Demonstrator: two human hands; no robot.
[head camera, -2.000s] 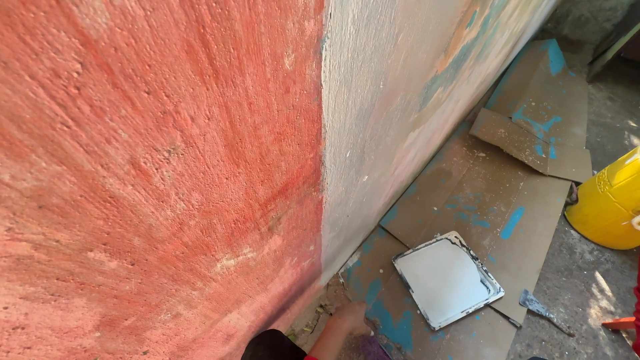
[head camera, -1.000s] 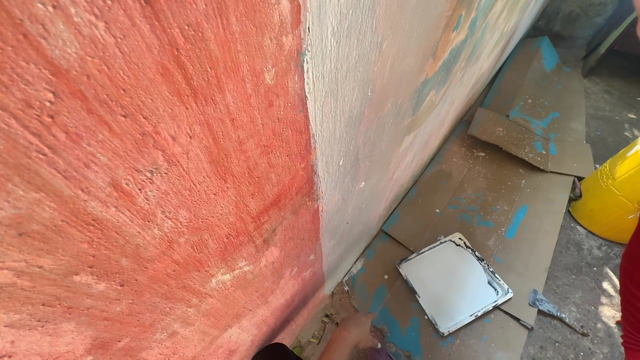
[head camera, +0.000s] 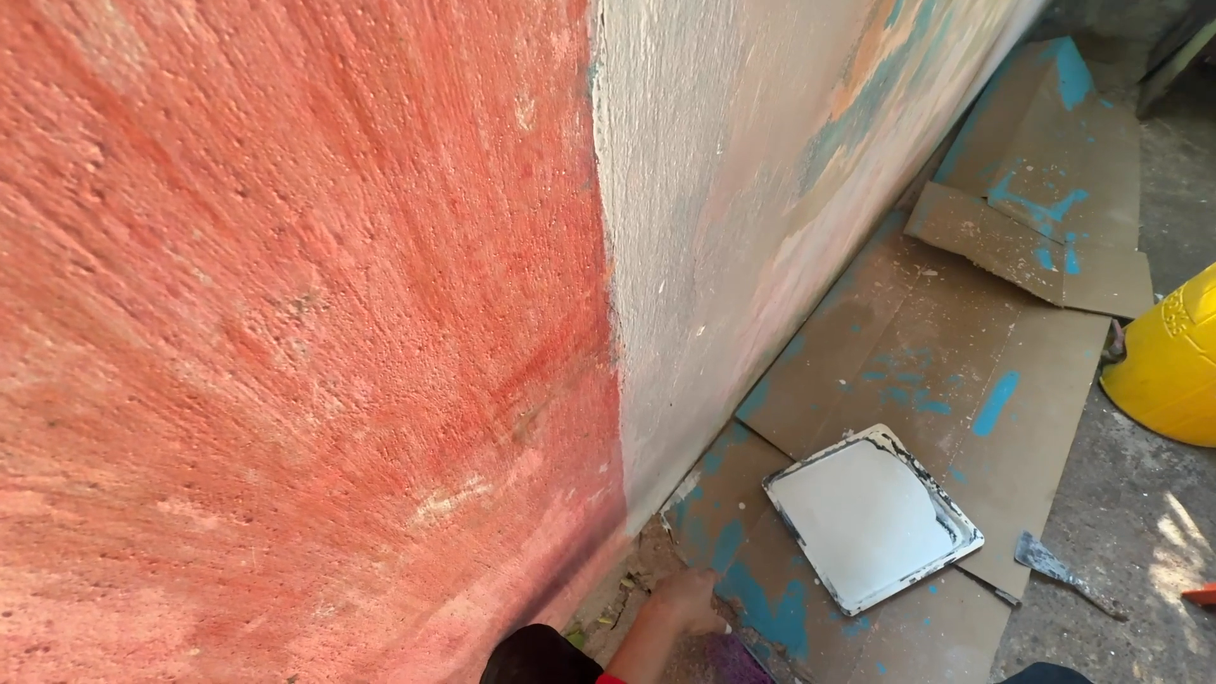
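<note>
My left hand, at the end of a red cuff, is low in the view by the foot of the wall. Its fingers are at the near corner of the blue-stained cardboard; whether they grip anything cannot be made out. Just below it is a purple item, partly cut off. My right hand is out of view. To the right of my left hand, a square tray or lid with white paint lies on the cardboard. A paint-stained scraper rests across the cardboard's edge and the concrete floor.
The wall is rough red on the left and whitish beyond a vertical edge. A yellow bucket stands at the right. An orange-red object shows at the right edge. Dark-clothed knees show at the bottom.
The red sleeve at the right edge one second ago is gone from view. My left hand has stayed near the cardboard's corner. The tray and scraper have not moved.
</note>
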